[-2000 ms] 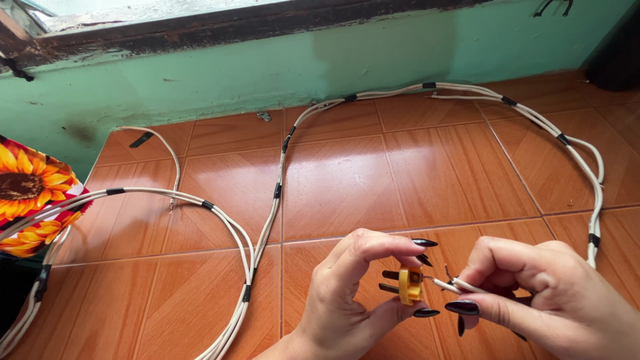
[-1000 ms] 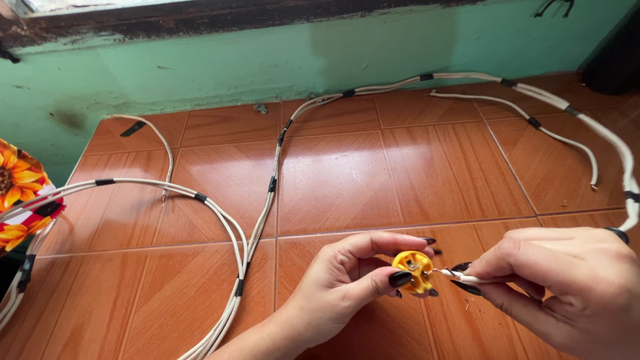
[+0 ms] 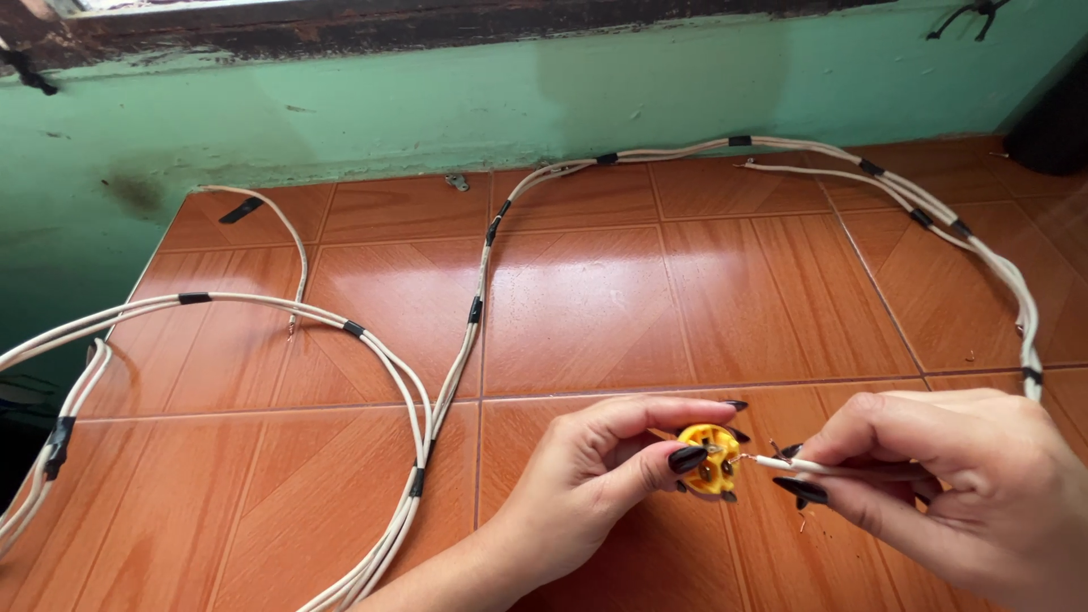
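Observation:
My left hand [image 3: 595, 476] holds a yellow electrical plug body [image 3: 712, 463] between thumb and fingers, its open inner side with metal terminals facing me. My right hand [image 3: 943, 484] pinches white insulated wire [image 3: 795, 464] whose stripped, twisted copper end [image 3: 743, 457] reaches the plug's right side; whether it is inside a terminal I cannot tell. A second bare copper end sticks up by the right fingertips. Beyond the hands, a long white cable [image 3: 473, 340], bound at intervals with black tape [image 3: 475, 309], curves over the tiled surface. The plug's pins are hidden.
Cable loops [image 3: 395, 527] lie at the left. A short white wire [image 3: 299, 246] with a bare end lies near a strip of black tape [image 3: 240, 211]. A small metal piece [image 3: 457, 182] sits by the green wall [image 3: 425, 110]. A dark cylindrical object [image 3: 1050, 119] stands at the back right.
The plug has turned from its pins showing sideways to its inner side facing me. The wire's bare end has come up to the plug. At the right, the loose cable branch has shifted.

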